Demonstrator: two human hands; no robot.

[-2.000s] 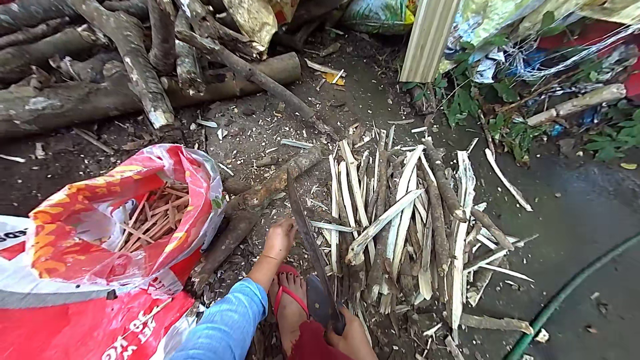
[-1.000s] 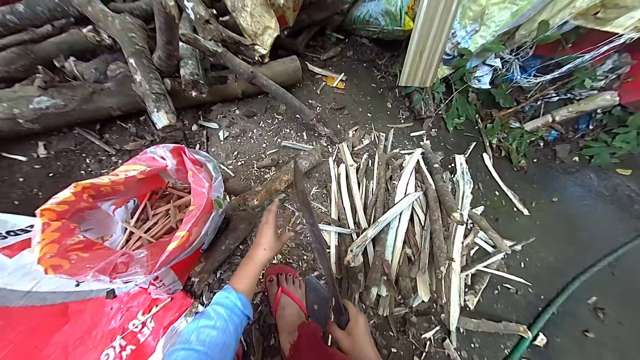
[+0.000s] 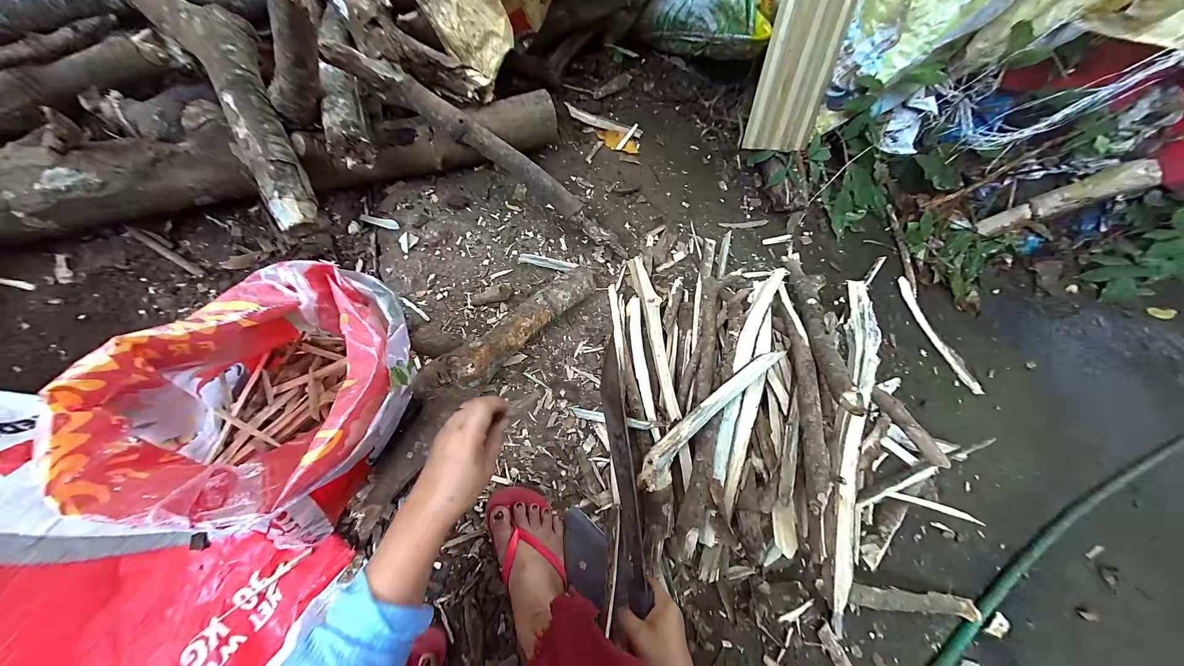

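Observation:
My right hand (image 3: 655, 631) is closed on the dark handle of a machete (image 3: 622, 462) at the bottom centre. The machete's long dark blade points up the view, along the left edge of a pile of split firewood (image 3: 740, 407). My left hand (image 3: 470, 444) is over the ground left of the blade, its fingers curled and partly hidden; whether it holds anything small cannot be told. Just beyond it lies a thick branch (image 3: 518, 328) with bark. To the left stands an open red plastic sack (image 3: 185, 342) with thin reddish wood sticks (image 3: 287, 393) inside.
Logs and branches (image 3: 416, 139) are heaped at the upper left. A ridged board (image 3: 800, 74) leans at the top, near plastic waste and green plants (image 3: 856, 185). A green hose (image 3: 1045, 555) crosses the lower right. My foot in a red flip-flop (image 3: 532, 555) is between the hands.
The machete blade has swung right, from over the thick branch to the edge of the firewood pile. My left hand has gone from spread fingers to curled ones.

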